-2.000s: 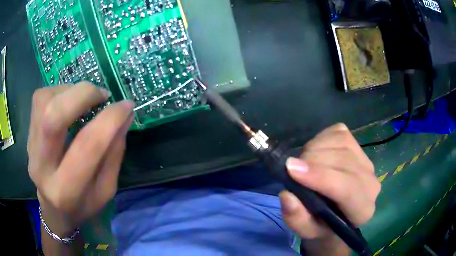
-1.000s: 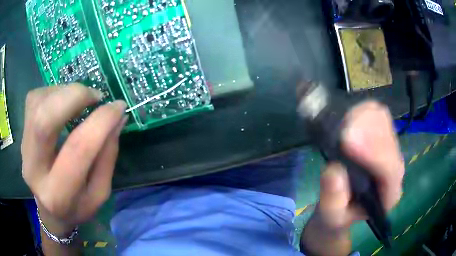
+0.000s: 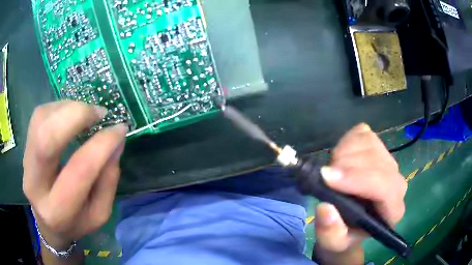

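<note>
Two green circuit boards lie side by side at the upper left, solder side up, the right one (image 3: pixel 171 67) and the left one (image 3: pixel 77 52). My left hand (image 3: pixel 77 165) pinches a bright solder wire (image 3: pixel 163 120) between thumb and fingertip. The wire reaches right across the near edge of the right board. My right hand (image 3: pixel 362 186) holds a black soldering iron (image 3: pixel 331 194) like a pen. Its tip is at the right board's near right corner, close to the wire's end. Whether the tip touches the board is hard to tell.
A grey-green mat (image 3: pixel 240 57) lies under the boards' right side. A yellow-brown sponge (image 3: pixel 381 62) sits in a tray at the upper right, beside a black holder and a black box with a white label (image 3: pixel 447 9). A black cable hangs over the bench edge. A yellow-green strip (image 3: pixel 5 121) lies far left.
The iron swung away to the right, blurred, one second ago and is now back at the board's corner. The wire has shifted down to the near edge. The boards sit slightly further right in view.
</note>
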